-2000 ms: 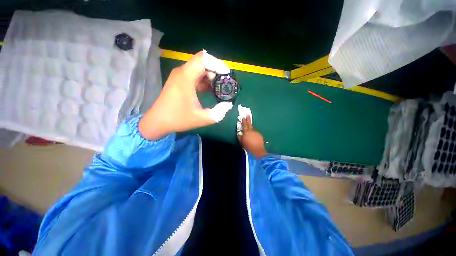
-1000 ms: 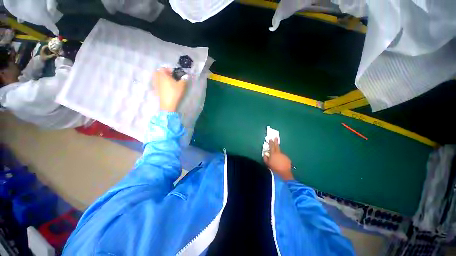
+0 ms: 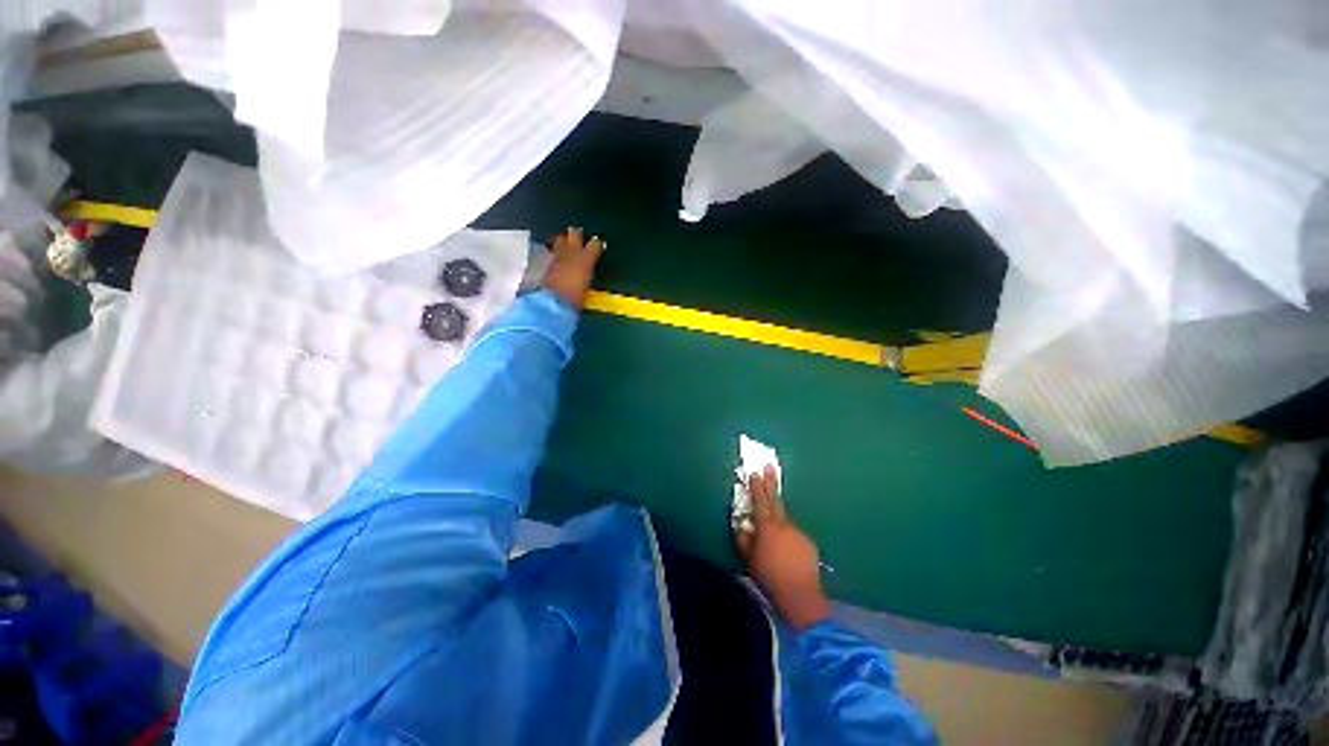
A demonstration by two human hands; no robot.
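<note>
Two black round parts [image 3: 443,321] lie one behind the other near the right edge of a white sheet-covered tray [image 3: 219,350] with rows of round pockets. My left hand [image 3: 573,267] is beyond the tray's right edge, over the yellow edge line. Its fingers are apart and no part shows in it. My right hand [image 3: 783,561] is low on the green surface, with its fingers on a small crumpled white cloth or paper [image 3: 754,474]. Its palm side is hidden.
White translucent sheets [image 3: 1122,131] hang across the top. A yellow frame bar [image 3: 940,357] and a red stick-like item [image 3: 998,426] are at right. Stacked sheets and black parts [image 3: 1268,583] stand far right. Another person's white sleeve [image 3: 51,379] is at left.
A second black part now lies on the tray, released by my left hand, which has moved right to the yellow line. The view has shifted. My right hand stays at the white piece.
</note>
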